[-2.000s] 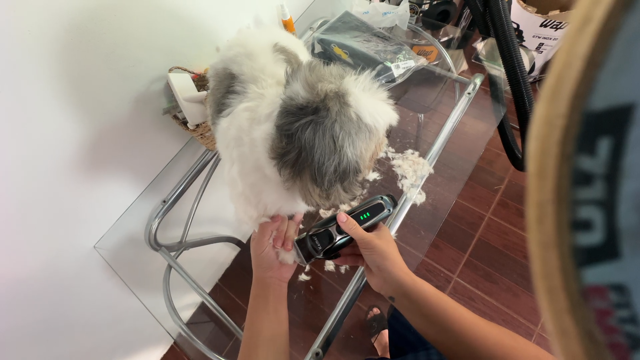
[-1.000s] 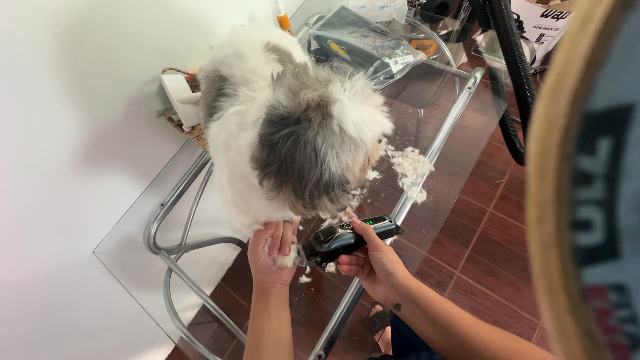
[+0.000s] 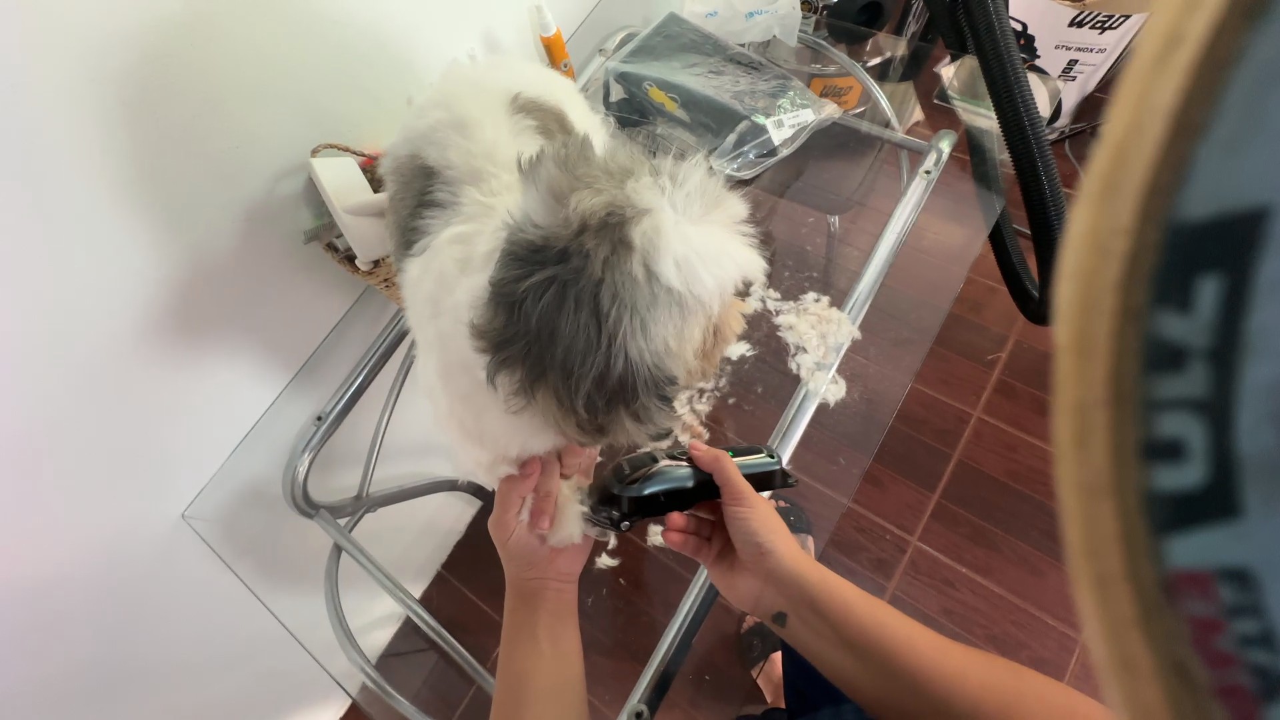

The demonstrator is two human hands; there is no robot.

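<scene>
A fluffy white and grey dog (image 3: pixel 590 270) stands on a glass tabletop with its head lowered, hiding its face. My left hand (image 3: pixel 543 515) is closed around one of its white front paws (image 3: pixel 568 515). In my right hand (image 3: pixel 735 530) is a black cordless hair clipper (image 3: pixel 690 482) with a small green light, its blade end at the fur of the held paw. Cut white fur (image 3: pixel 812 335) lies in a clump on the glass to the right of the dog's head, and smaller tufts (image 3: pixel 607 555) lie below the clipper.
The glass table (image 3: pixel 890 340) has a chrome tube frame (image 3: pixel 905 215). Behind the dog are a plastic-wrapped package (image 3: pixel 700 90) and an orange bottle (image 3: pixel 555 45). A wicker basket (image 3: pixel 375 270) stands by the wall. A black hose (image 3: pixel 1020 150) hangs at the right; a round wooden-rimmed object (image 3: pixel 1110 360) blocks the right edge.
The clipper has tilted over in my right hand; its row of green lights, plain two seconds ago, is now mostly turned from view. My left hand still holds the paw.
</scene>
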